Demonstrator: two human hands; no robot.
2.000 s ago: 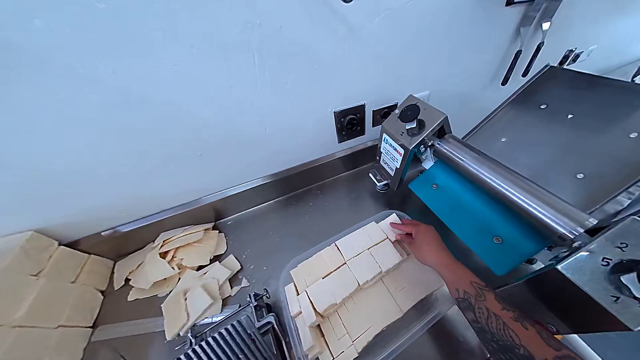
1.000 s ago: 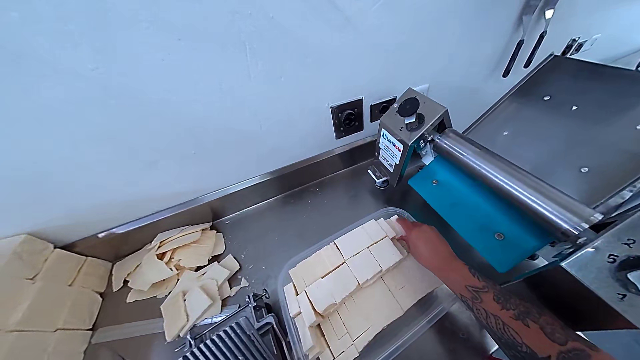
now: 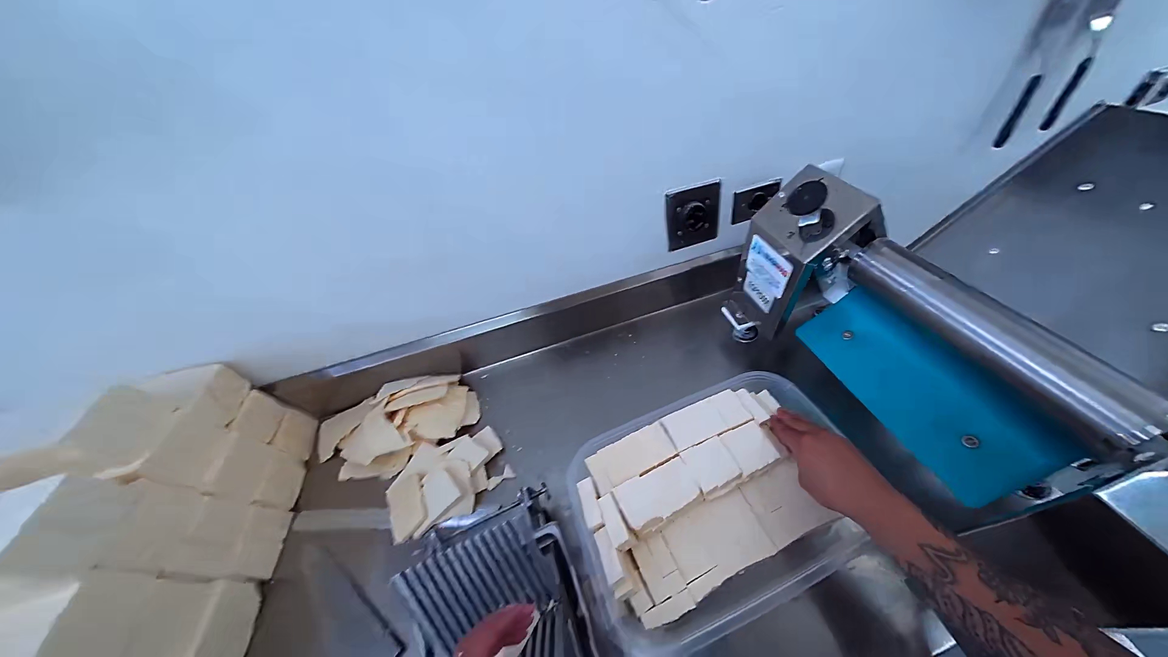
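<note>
A clear plastic tub holds layered pale rectangular slabs, perhaps dough or cheese. My right hand reaches in at the tub's far right corner, its fingertips against the end of the top row; whether it grips a slab cannot be told. At the bottom edge, part of my left hand is over a ribbed metal rack-like device, with a pale edge beside the fingers; its hold is unclear. Irregular pale scraps lie in a loose pile behind the device.
Large stacked pale blocks stand at the left. A roller machine with a teal plate occupies the right side of the steel counter. Behind, the wall bears electrical outlets. Dark-handled tools hang at the upper right.
My left hand has come into view at the bottom edge. My right hand stays at the tub's far right corner.
</note>
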